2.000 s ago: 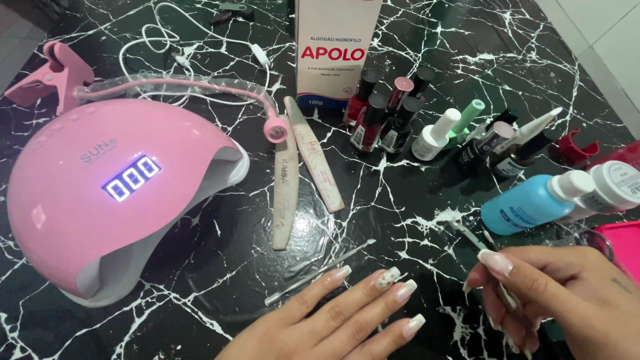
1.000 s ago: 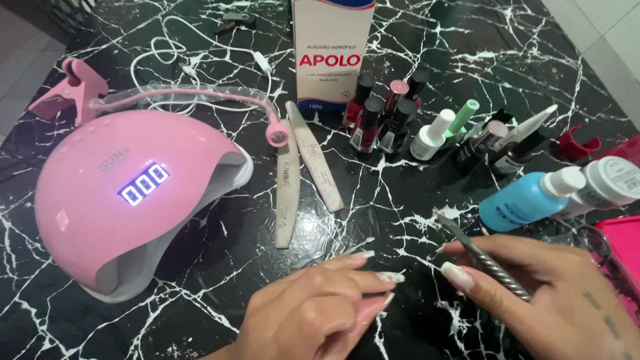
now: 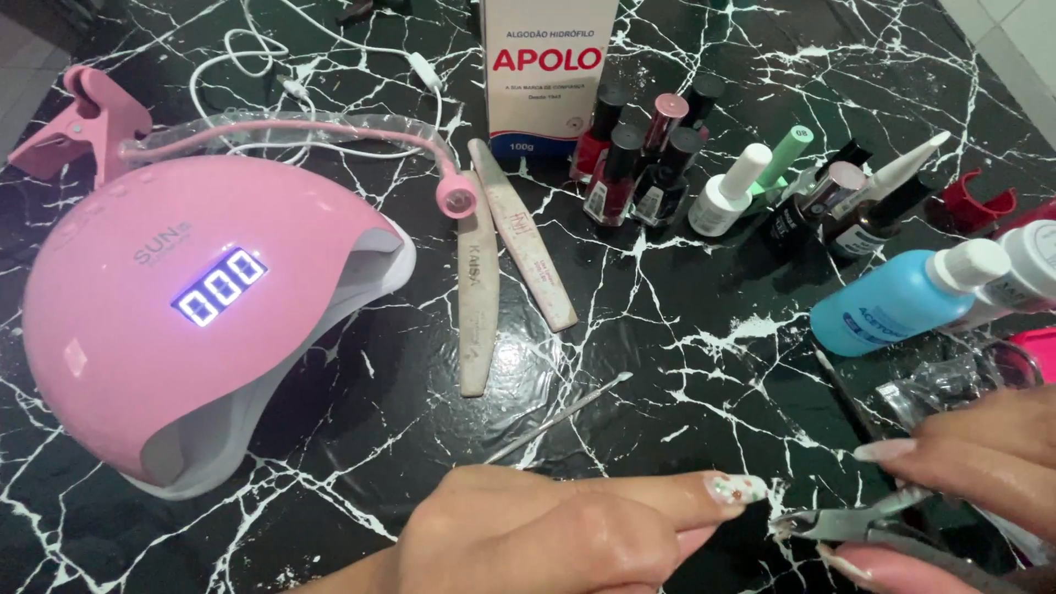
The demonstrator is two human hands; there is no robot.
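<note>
My left hand (image 3: 561,528) is at the lower middle, one finger stretched to the right and the others curled under. That finger's long nail (image 3: 737,488) is white with small coloured decorations. At the lower right, my right hand (image 3: 965,487) holds metal cuticle nippers (image 3: 883,524), whose jaws lie just right of and below the decorated nail. A metal cuticle pusher (image 3: 561,417) lies on the table above my left hand. A dark, thin tool (image 3: 850,396) lies beyond my right hand. Whether my left hand's curled fingers hold anything is hidden.
A pink nail lamp (image 3: 190,330) with a lit display stands left. Two nail files (image 3: 478,313) lie mid-table before a cotton box (image 3: 544,82). Several polish bottles (image 3: 610,177), a blue acetone bottle (image 3: 891,301) and a red plastic holder (image 3: 978,202) stand right, near a plastic wrapper (image 3: 932,388).
The fingers of my left hand were spread two seconds ago; now most are curled with one extended. The nippers now show in my right hand, near that fingertip.
</note>
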